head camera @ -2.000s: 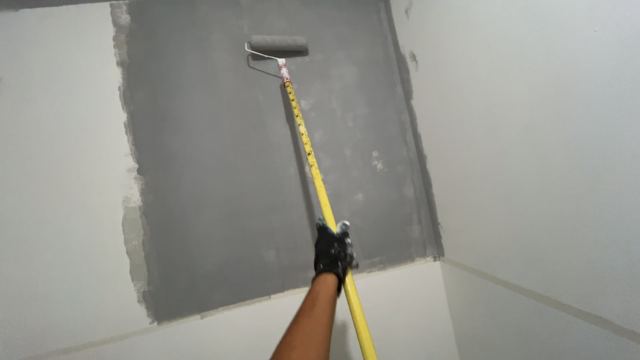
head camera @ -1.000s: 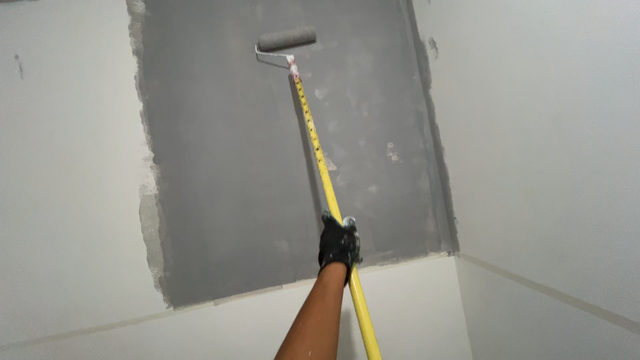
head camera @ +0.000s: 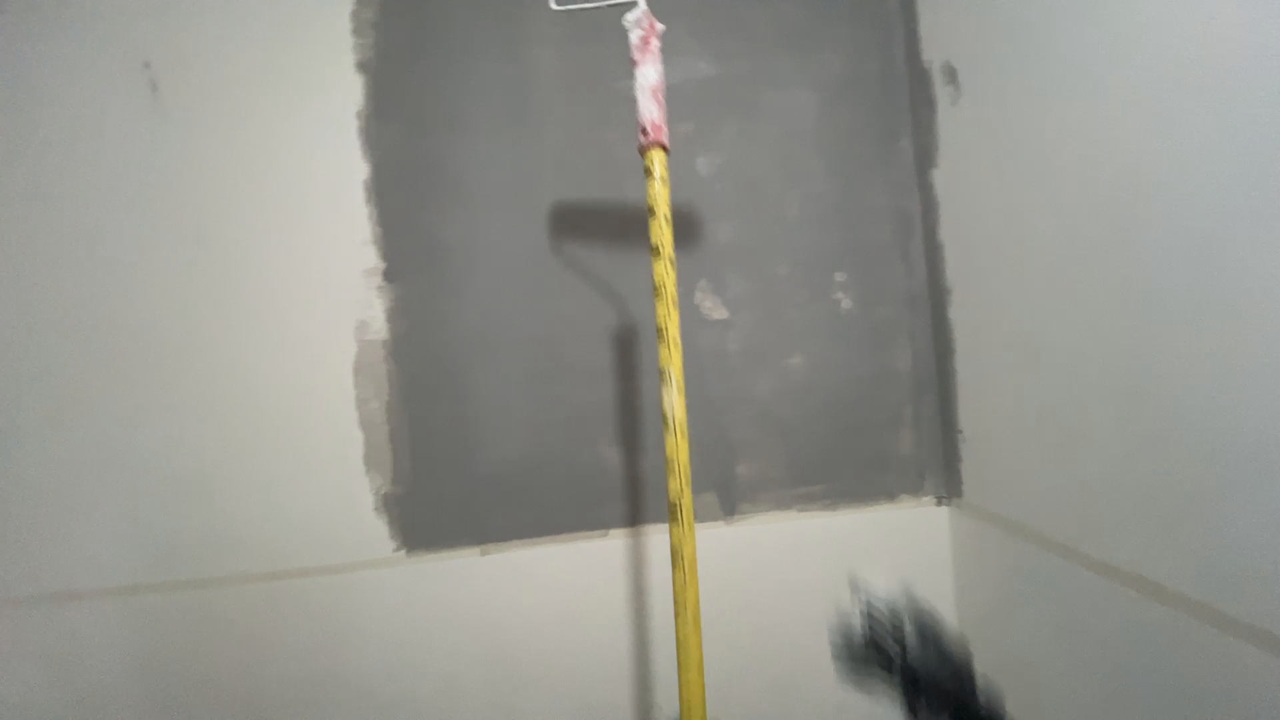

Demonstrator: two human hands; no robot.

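Observation:
A yellow extension pole (head camera: 675, 420) stands nearly upright through the middle of the view. At its top is a paint-smeared red and white roller handle (head camera: 649, 85), with part of the white wire frame (head camera: 600, 6) at the upper edge. The roller cover itself is out of view, but its shadow (head camera: 625, 224) falls on the grey painted wall patch (head camera: 520, 380). My right hand (head camera: 910, 650), in a dark glove and badly blurred, is at the lower right, apart from the pole, with fingers seemingly spread and nothing seen in them. My left hand is out of view.
Light wall surface (head camera: 180, 350) lies left of the grey patch, and another light wall (head camera: 1120, 300) meets it at a corner on the right. A beige line (head camera: 1120, 575) runs across the walls below the patch, whose edges are ragged.
The gloved hand that gripped the pole is no longer seen on it, and a blurred gloved hand shows at lower right. The pole stands more upright, and the roller has left the top of the view.

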